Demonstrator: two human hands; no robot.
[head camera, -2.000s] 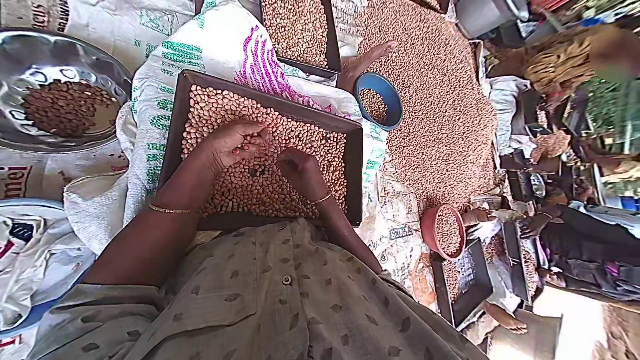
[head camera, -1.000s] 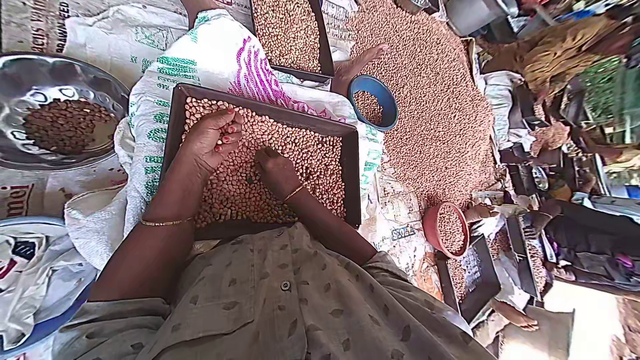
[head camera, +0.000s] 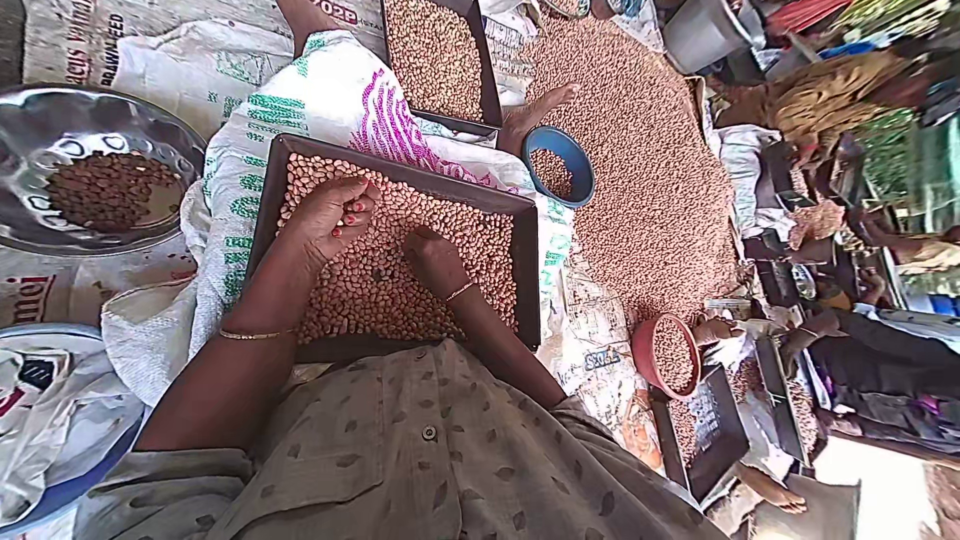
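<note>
A dark rectangular tray (head camera: 531, 277) full of pinkish-brown nuts or beans (head camera: 375, 277) lies across my lap on a white woven sack (head camera: 247, 150) with green and purple print. My left hand (head camera: 337, 214), palm turned up and fingers curled, holds several nuts above the tray's upper left part. My right hand (head camera: 435, 259) rests knuckles-up on the nuts near the middle, its fingertips hidden, so whether it grips any does not show. Each wrist has a thin bracelet. Left of the tray, a shiny metal basin (head camera: 45, 101) contains darker nuts (head camera: 112, 187).
Another nut-filled tray (head camera: 491, 75) lies ahead, beside a blue bowl (head camera: 559, 136). A broad heap of nuts (head camera: 645, 165) spreads at the right. A red bowl (head camera: 643, 349) and dark trays (head camera: 724, 450) stand near other people at the right. A tub with cloth (head camera: 60, 337) sits lower left.
Both hands have stayed over the tray. My left hand has opened a little to show nuts in its curled fingers, and my right hand has shifted slightly among the nuts.
</note>
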